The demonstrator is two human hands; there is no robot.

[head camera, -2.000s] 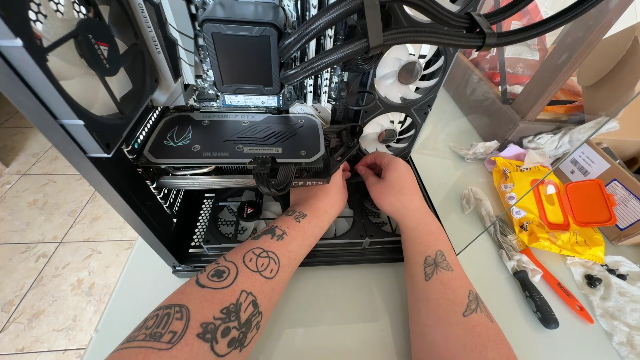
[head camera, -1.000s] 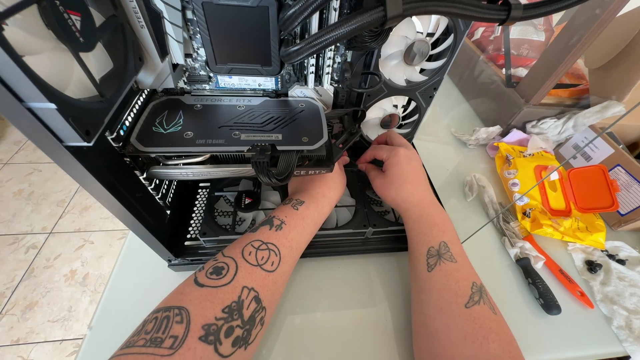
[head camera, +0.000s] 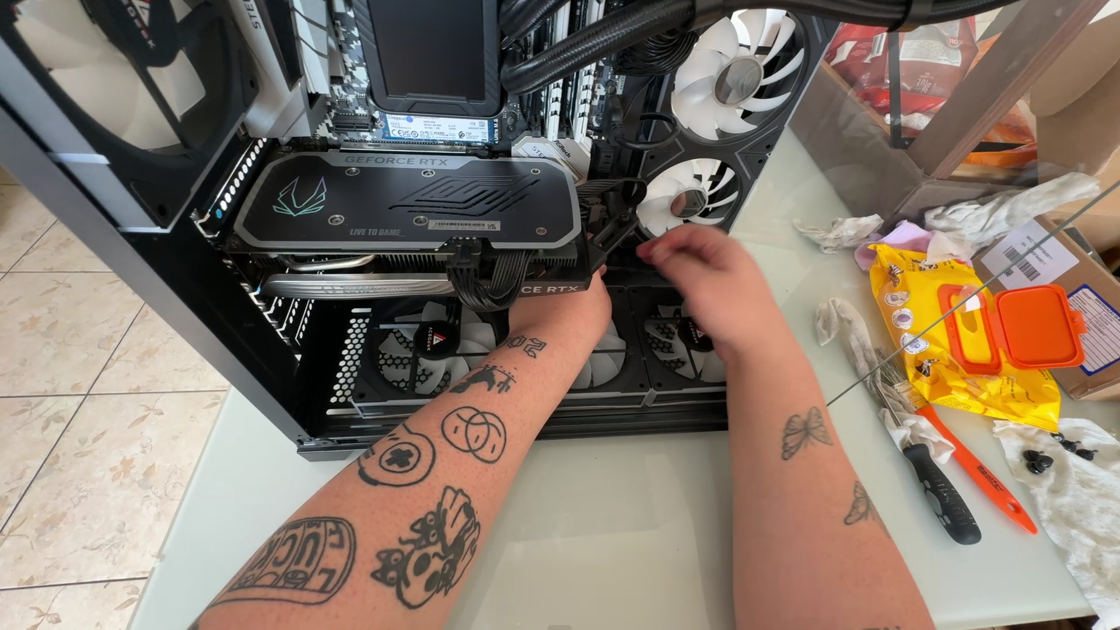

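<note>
An open black PC case (head camera: 324, 442) stands on the table with a GeForce RTX graphics card (head camera: 402, 206) mounted across it. My left hand (head camera: 569, 306) reaches in under the card's right end, beside its black power cable (head camera: 490, 280); its fingers are hidden behind the card. To its right, my right hand (head camera: 704, 271) is raised in front of the lower side fan (head camera: 687, 197), thumb and index finger close together; whether something small is between them cannot be told. Bottom fans (head camera: 437, 339) with white blades lie below both wrists. Thick sleeved tubes (head camera: 604, 44) run overhead from the cooler block (head camera: 429, 52).
On the right lie an orange-handled brush (head camera: 980, 472), a black-handled screwdriver (head camera: 941, 494), a yellow wipes pack (head camera: 919, 324) with its orange lid open, crumpled wipes (head camera: 1006, 206) and small black parts (head camera: 1039, 461) on a cloth. Cardboard boxes (head camera: 1081, 271) stand behind.
My right hand has drawn away from my left hand, up and to the right, and now covers part of the lower side fan's edge. My left hand stays under the graphics card.
</note>
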